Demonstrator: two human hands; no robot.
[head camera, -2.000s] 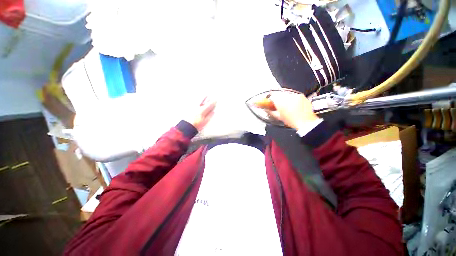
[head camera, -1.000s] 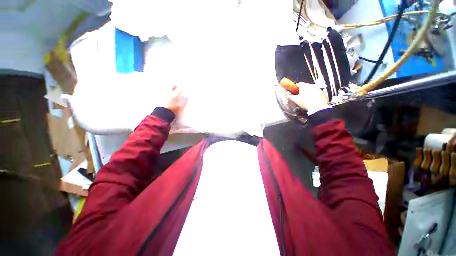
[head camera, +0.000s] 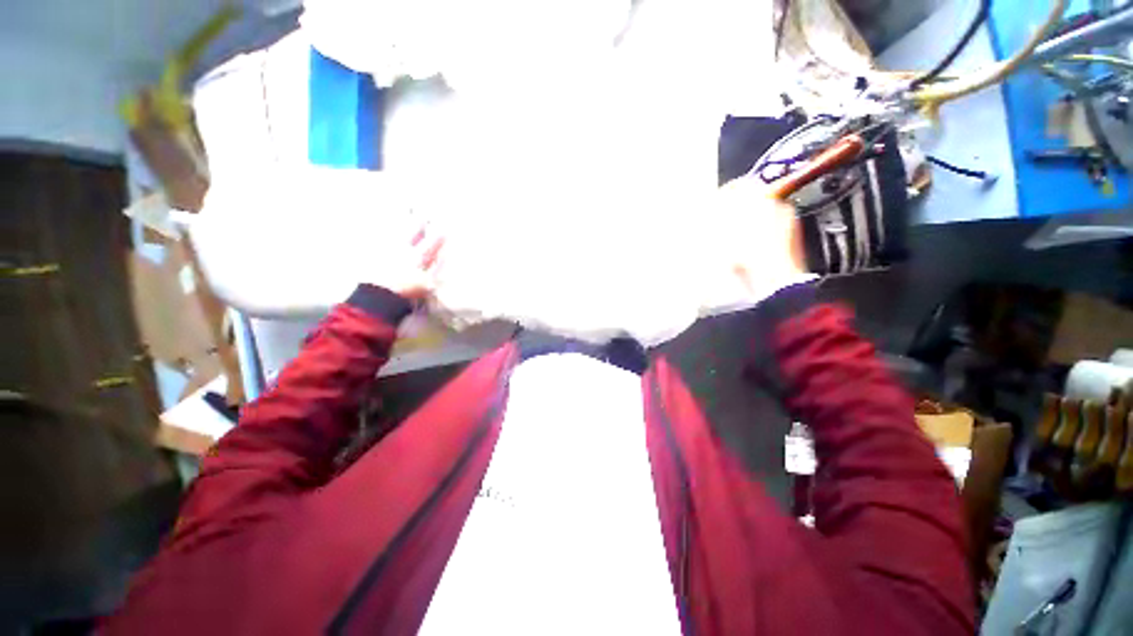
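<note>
The steam iron (head camera: 820, 168), with an orange-brown handle, stands on the black rest (head camera: 873, 224) with pale stripes at the right of the table. My right hand (head camera: 764, 236) is off the handle, just left of it, over the white cloth; it is overexposed, so its fingers and any hold are unclear. My left hand (head camera: 425, 261) is at the near left part of the white cloth (head camera: 559, 236); its fingertips show, but glare hides whether they grip it. The cloth blends with the white padded table (head camera: 255, 236).
A blue flat piece (head camera: 344, 114) lies at the table's left. A yellowish hose (head camera: 994, 77) and a metal arm cross the upper right above a blue-topped bench (head camera: 1056, 174). Cardboard (head camera: 168, 298) stands at left. An open box (head camera: 982, 466) and a rack (head camera: 1083, 435) are at lower right.
The iron has moved right from the table onto the black rest. My right hand has let go of its handle. My left hand has moved left along the near part of the cloth.
</note>
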